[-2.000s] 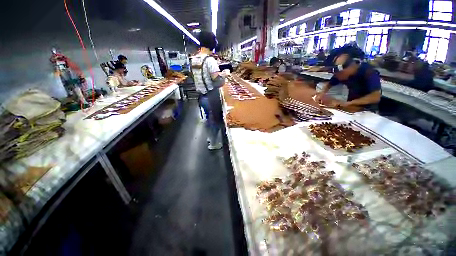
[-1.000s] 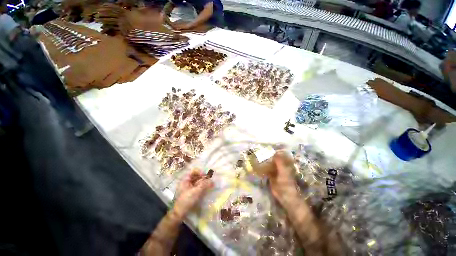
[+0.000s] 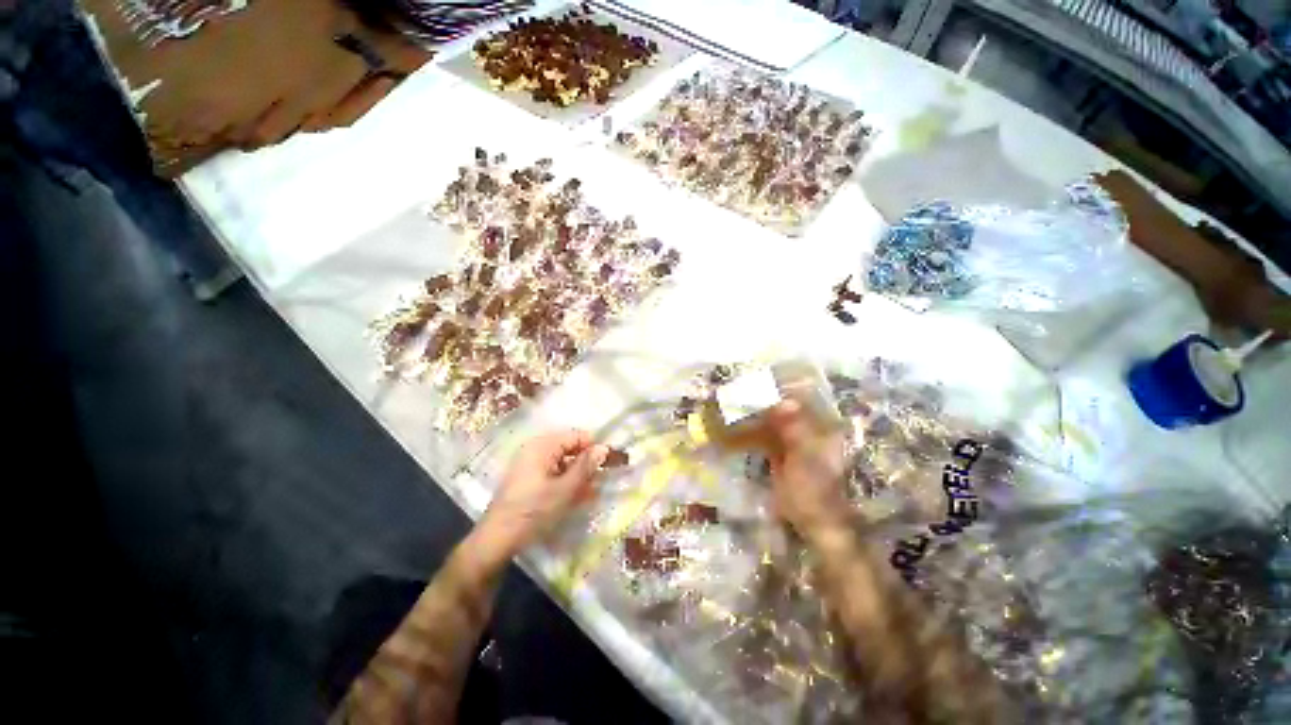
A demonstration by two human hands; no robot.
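My left hand (image 3: 541, 482) pinches a small dark-brown leather tab (image 3: 612, 458) at its fingertips, above the near side of the table. My right hand (image 3: 800, 453) holds a tan-brown handheld piece (image 3: 804, 401) with a white patch, level with the left hand and apart from it. Several loose dark tabs (image 3: 666, 544) lie between and below the hands. A broad patch of brown, shiny tabs (image 3: 545, 290) lies beyond my left hand. A clear plastic sheet with black letters (image 3: 951, 496) lies under and right of my right hand.
A paler tab patch (image 3: 750, 139) and a darker one (image 3: 559, 60) lie farther back. A blue container (image 3: 1182, 383), a bag of silver-blue fittings (image 3: 920, 251) and a long brown strip (image 3: 1189, 248) are at right. Stray tabs (image 3: 845, 300) lie mid-table. Brown leather panels (image 3: 255, 85) are far left.
The view has turned down from the aisle to the table, and both hands have come into it. Since one second ago, both hands still hold their pieces; the left-hand fingers have closed in more.
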